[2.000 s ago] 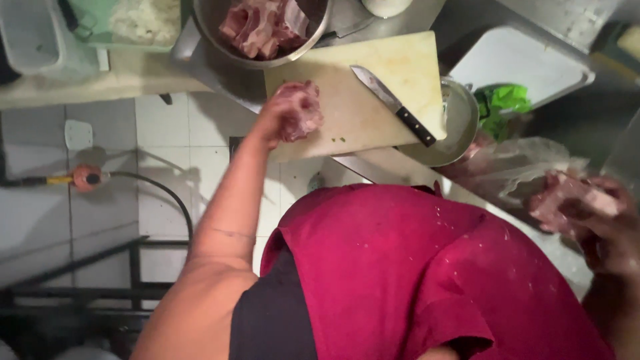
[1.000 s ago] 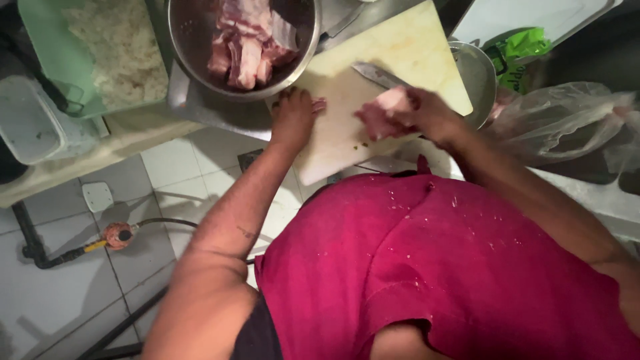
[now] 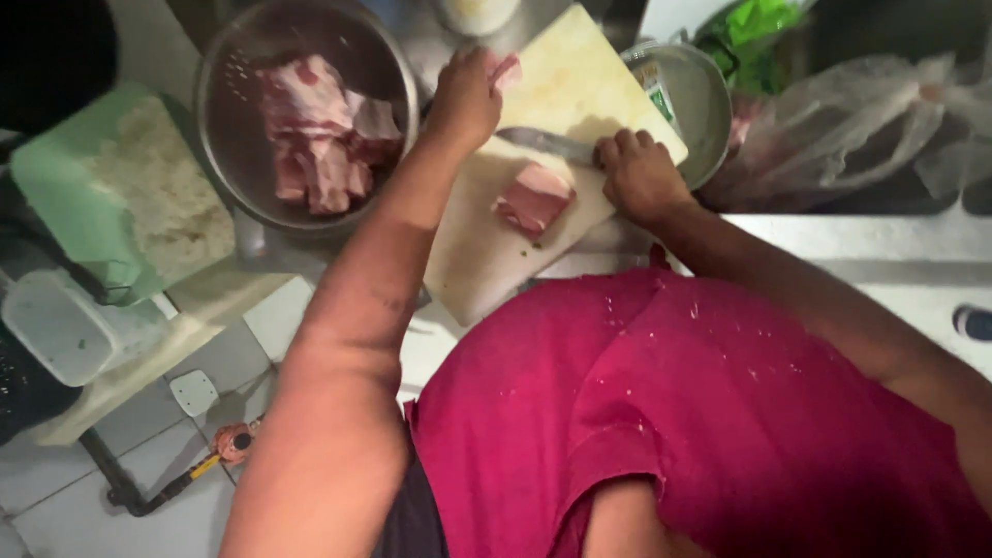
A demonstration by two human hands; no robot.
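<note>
My left hand (image 3: 467,97) grips a small piece of raw meat (image 3: 505,71) over the upper left edge of a cream cutting board (image 3: 573,62). Near the board's right edge, my right hand (image 3: 642,172) is closed around the handle end of a kitchen knife (image 3: 546,145), whose blade lies across the board and points left. The handle is hidden by the fingers. A thick chunk of raw meat (image 3: 536,198) rests on the board below the blade, beside a few green bits.
A metal bowl (image 3: 208,132) of raw meat stands left of the board. Farther left are a green tray (image 3: 46,174) with pale shredded food and a clear plastic container (image 3: 58,329). A metal pan (image 3: 701,116), green bag (image 3: 756,31) and clear plastic bag (image 3: 845,132) are at right.
My right hand has let go of the meat chunk, now on the board, and taken hold of the knife. My left hand has moved up the board with a small meat piece.
</note>
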